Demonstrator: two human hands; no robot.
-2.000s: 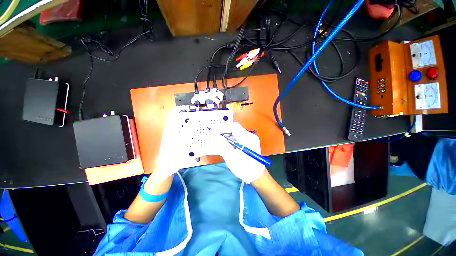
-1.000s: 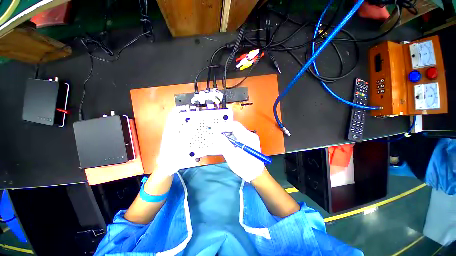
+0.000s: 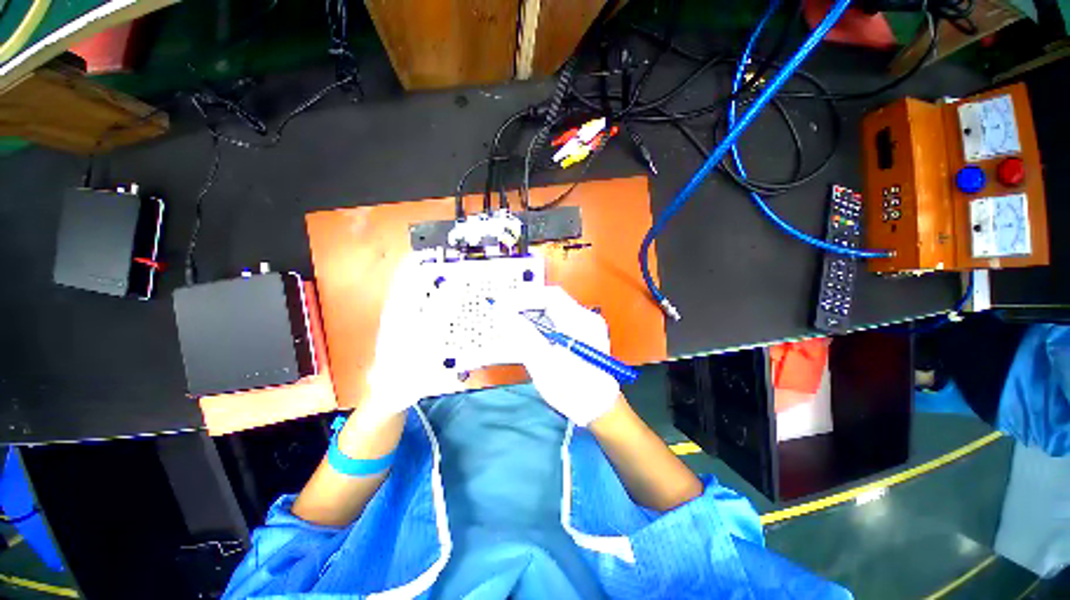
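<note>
A set-top box (image 3: 475, 314) lies with its pale, dotted underside up on the orange mat (image 3: 352, 264). Its far edge is against the whitish test connector fixture (image 3: 486, 231). My left hand (image 3: 403, 334), in a white glove, holds the box's left side. My right hand (image 3: 571, 358), also gloved, holds a blue marker pen (image 3: 590, 354) slanting over the box's right half. The pen's tip is over the underside; glare hides whether it touches. The gloves and box are overexposed, so the fingers are hard to make out.
Two black set-top boxes (image 3: 238, 333) stand at left, one on an orange-red pad. Blue cable (image 3: 704, 170) loops at right beside the remote control (image 3: 839, 258) and orange-brown power box (image 3: 914, 188). RCA plugs (image 3: 578, 143) lie behind the mat. A person's blue sleeve (image 3: 1037, 387) shows far right.
Across these frames the pen tip lifts or shifts slightly over the underside and returns near the middle. My left hand and the box stay in place. The sleeve at far right shifts a little.
</note>
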